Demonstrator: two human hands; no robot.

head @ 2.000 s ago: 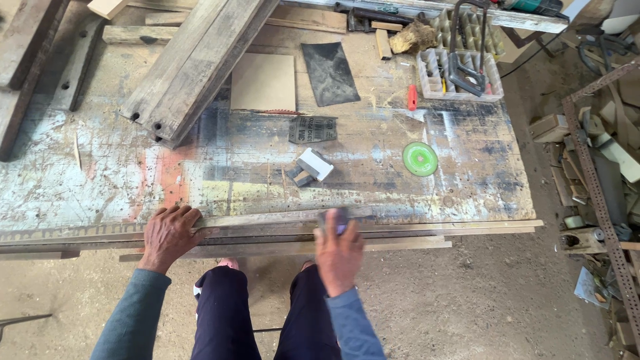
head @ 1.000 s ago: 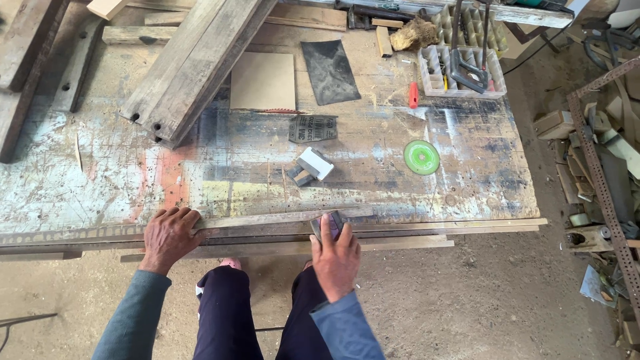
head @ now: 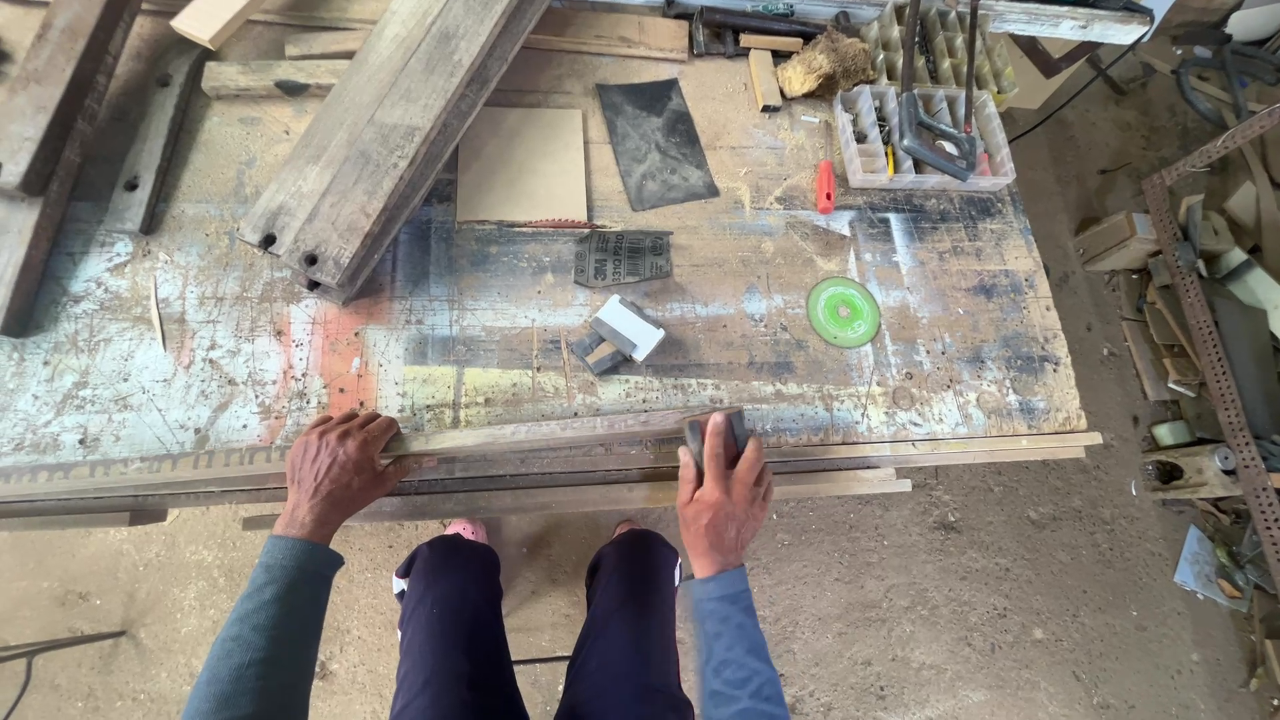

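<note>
A narrow wooden strip (head: 550,435) lies along the front edge of the workbench. My left hand (head: 338,468) grips its left end, with the fingers curled over it. Around a dark sanding block (head: 716,432), my right hand (head: 722,495) is closed, and the block rests at the strip's right end. Other long wooden strips (head: 840,484) run below, parallel to the edge. Behind the strip lie a white-and-grey block (head: 625,330), a piece of 3M sandpaper (head: 622,258) with its printed back up, and a green round disc (head: 843,312).
Heavy wooden beams (head: 390,140) lie at the back left, beside a square board (head: 522,165) and a dark sheet (head: 657,143). A red-handled tool (head: 825,187) is near a plastic compartment box (head: 860,168), on which a hacksaw (head: 938,145) rests. Offcuts and a perforated metal bar (head: 1210,350) are at right.
My right hand and the sanding block are a little further right along the strip than two seconds ago. My left hand has stayed at the strip's left end.
</note>
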